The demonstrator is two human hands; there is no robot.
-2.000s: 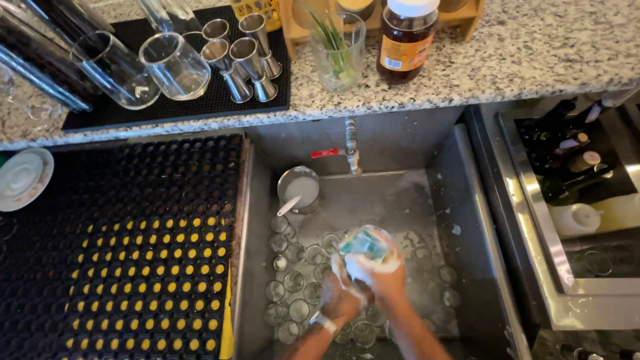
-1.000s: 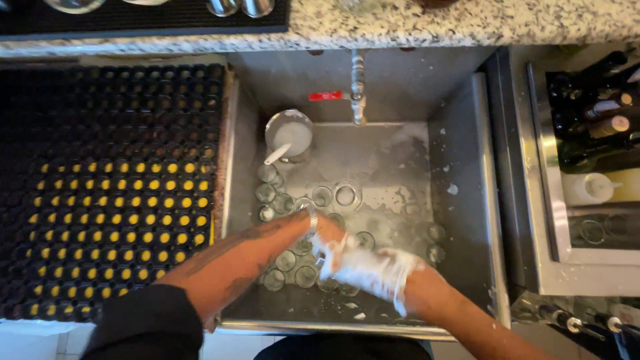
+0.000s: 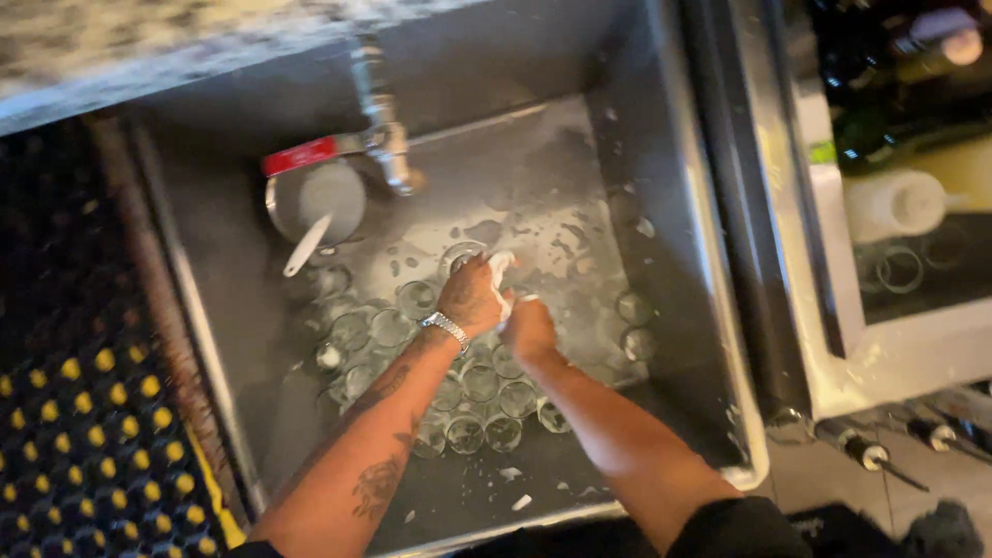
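My left hand (image 3: 471, 294), with a metal watch at the wrist, is at the middle of the stainless steel sink (image 3: 542, 147). White foam or a wet white cloth (image 3: 502, 279), which I cannot tell, lies between it and my right hand (image 3: 530, 329). The fingers of both hands are blurred and partly hidden. A glass (image 3: 460, 254) shows just beyond my left hand. Several clear glasses (image 3: 480, 381) stand close together on the sink floor, left of and below the hands. A metal container (image 3: 333, 198) of cloudy liquid, with a white handle (image 3: 308, 245) leaning out, sits at the back left.
A tap (image 3: 385, 143) with a red lever (image 3: 300, 156) reaches over the sink's back. Black matting (image 3: 85, 434) with yellow dots lies left, a granite counter (image 3: 194, 39) behind. Two glasses (image 3: 635, 325) stand near the right wall. Bottles and a white squeeze bottle (image 3: 903, 203) are at right.
Two seconds ago both hands held a foamy glass with a greenish thing; it is not seen in them now. The thick foam over my right hand a second ago is mostly gone. The view has moved closer.
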